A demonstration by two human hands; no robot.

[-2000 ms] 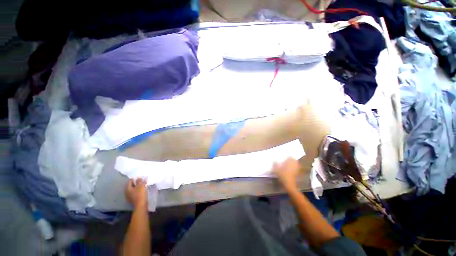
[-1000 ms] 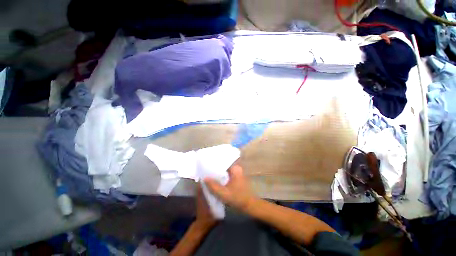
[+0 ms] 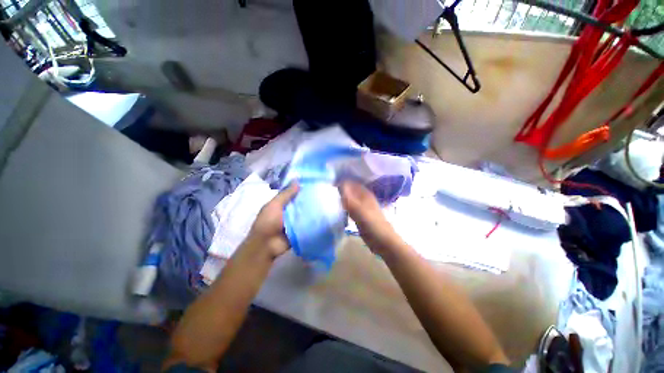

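Observation:
A bunched white and light-blue cloth piece [image 3: 317, 215] is held up above the left part of the pressing table [image 3: 378, 291]; it is blurred. My left hand [image 3: 273, 222] grips its left side. My right hand [image 3: 360, 207] is at its upper right side, with the fingers partly hidden and blurred against the cloth. A bright white stack of cut panels [image 3: 466, 244] lies across the table to the right of my hands. The purple cloth bundle [image 3: 393, 182] shows partly behind the held cloth.
White cloth pieces [image 3: 240, 215] and a blue-grey garment pile [image 3: 193, 218] lie left. A small white bottle [image 3: 148, 273] is beside them. A tied white bundle [image 3: 502, 200] and navy cloth [image 3: 597, 244] are back right. The iron [image 3: 557, 353] is at lower right. Red straps [image 3: 575, 80] hang at right.
The view has swung up and left. The long white panel was spread flat, then gathered; now my hands hold bunched white and blue cloth up off the table. The blue piece on the table is no longer seen there.

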